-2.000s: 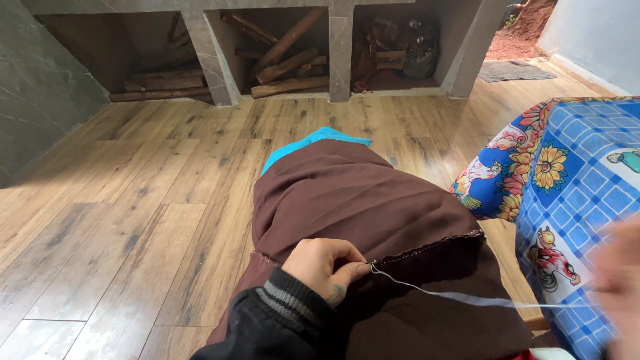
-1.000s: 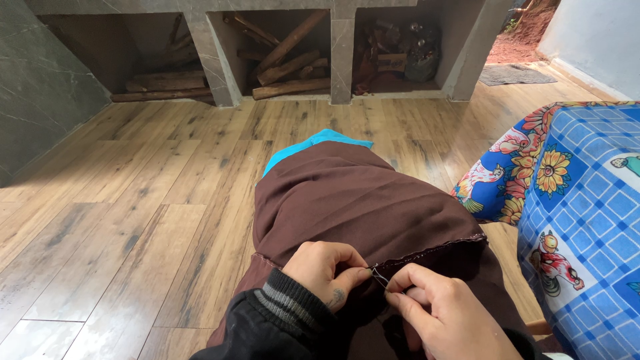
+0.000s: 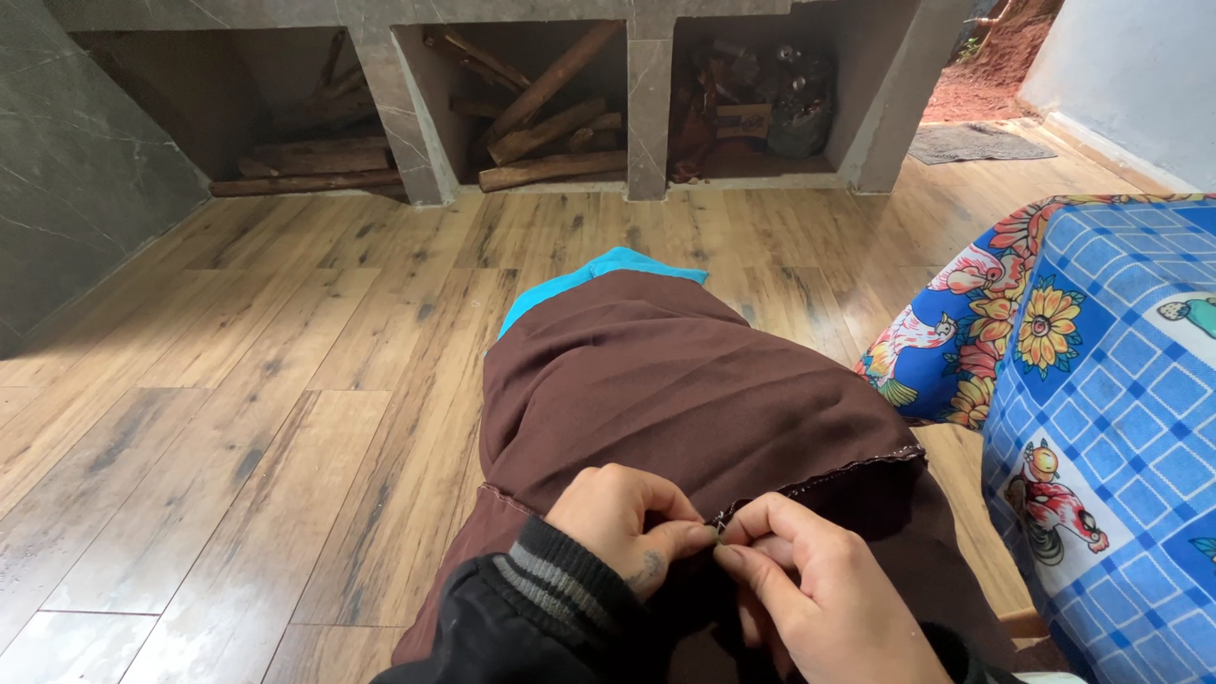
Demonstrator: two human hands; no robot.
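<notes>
Brown fabric point(image 3: 655, 380) lies draped in front of me, with bright blue cloth point(image 3: 608, 266) showing at its far edge. Along its dark opening runs a hem edge with pale stitches point(image 3: 845, 467). My left hand point(image 3: 632, 527) pinches this edge between thumb and index finger. Right beside it, my right hand point(image 3: 807, 589) has its thumb and index finger closed at the same spot, the fingertips of both hands nearly touching. Whatever small thing sits between the right fingertips is too hidden to name; no long thread shows.
A table with a blue checked, rooster-and-flower tablecloth point(image 3: 1092, 408) stands close on the right. Ahead, a grey stone counter base point(image 3: 648, 123) has niches holding firewood point(image 3: 556, 166) and a filled bag point(image 3: 800, 119). A grey mat point(image 3: 978, 142) lies by the doorway.
Two seconds ago my right hand was off at the far right with pale thread stretched from the fabric; it has come in beside my left hand, which has stayed at the hem.
</notes>
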